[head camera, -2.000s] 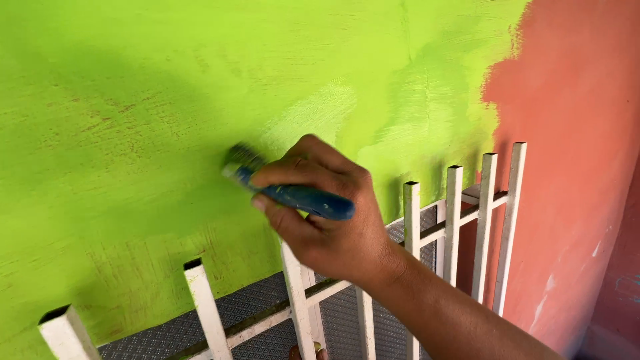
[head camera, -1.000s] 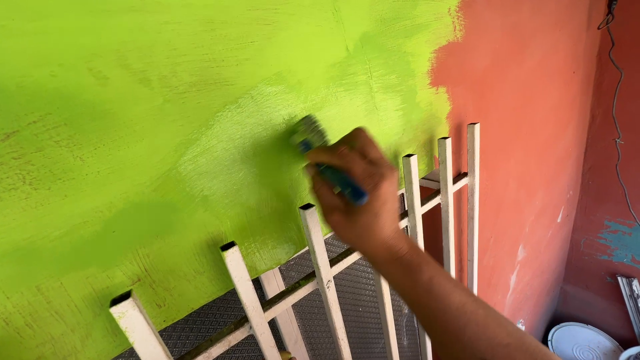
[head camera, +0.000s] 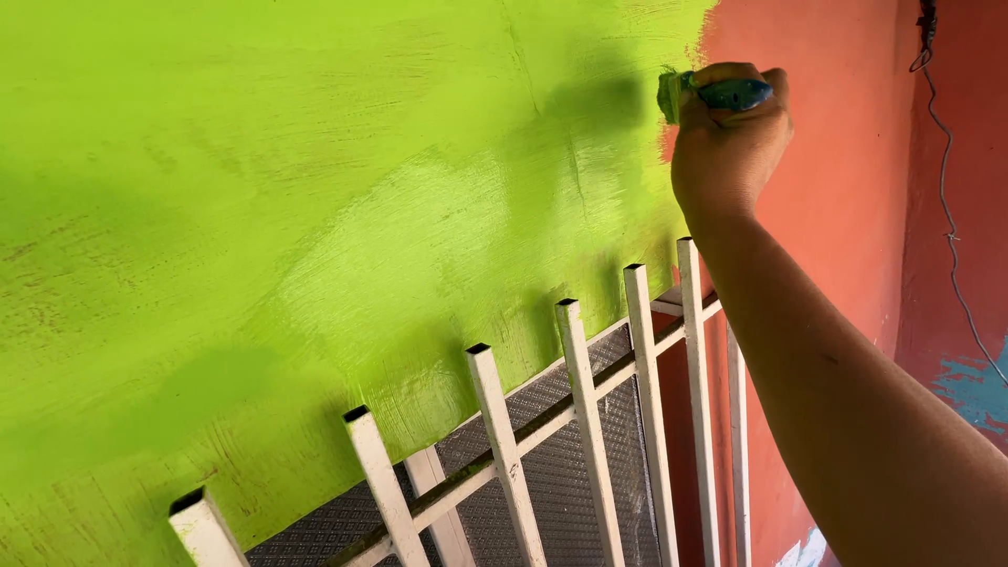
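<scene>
My right hand (head camera: 732, 150) grips a paintbrush (head camera: 736, 94) by its blue handle, which is smeared with green. The bristles, loaded with green paint, are at the wall near the ragged border between the lime-green paint (head camera: 394, 236) and the orange-red wall (head camera: 827, 157). Whether the bristles touch the wall is hard to tell. Wetter, shinier strokes show at the middle of the green area. My left hand is out of view.
A white metal railing (head camera: 579, 370) with open-topped square tubes stands in front of the wall's lower part. Behind it is a dark textured panel (head camera: 535, 441). A wire (head camera: 945, 181) hangs at the right, above a patch of blue paint (head camera: 972, 386).
My right hand has moved the brush up and right across the green area to the border with the orange-red paint. The view has shifted right.
</scene>
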